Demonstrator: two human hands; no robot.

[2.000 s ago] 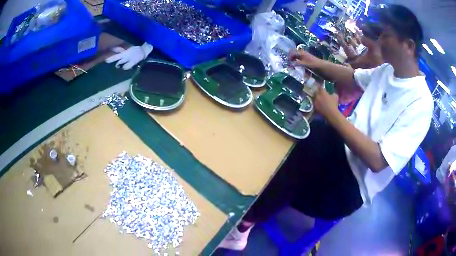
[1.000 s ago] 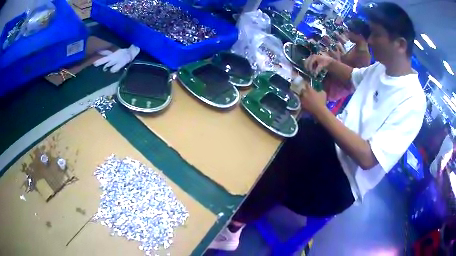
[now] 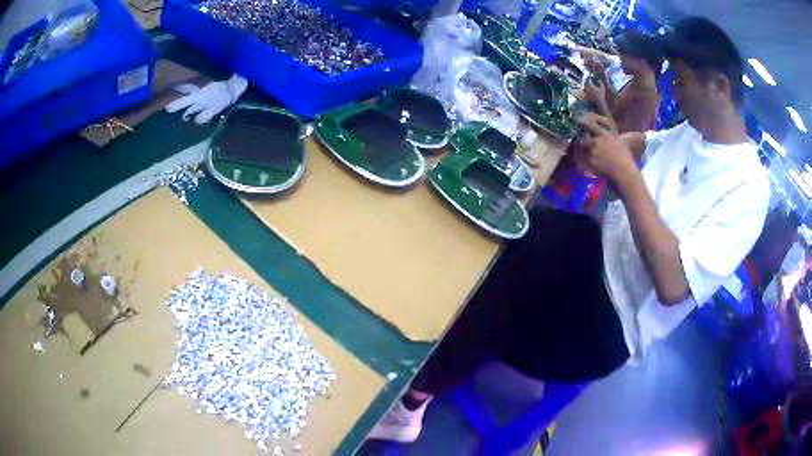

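Neither of my hands is in the picture. A wide pile of small silver-white fittings [image 3: 245, 356] lies on the tan cardboard work mat [image 3: 53, 401] nearest me. Left of the pile, a small brown cardboard block [image 3: 93, 312] sits among dark stains, with two small whitish round pieces [image 3: 108, 283] on it. A thin dark line or stick [image 3: 141, 406] lies at the pile's left edge. A smaller heap of fittings [image 3: 184, 181] lies by the green strip beyond the mat.
Several glossy green housings [image 3: 256, 150] rest on a second cardboard sheet [image 3: 356, 240]. Beyond are a white glove [image 3: 207, 98], a blue tote [image 3: 76, 80], a blue tray of metal parts [image 3: 312, 87] and clear bags [image 3: 472, 85]. A seated person [image 3: 690, 205] is at the right.
The view has shifted slightly, so the bench things sit a little further left. The neighbouring person's hands have moved away from the nearer green housings, up and to the right.
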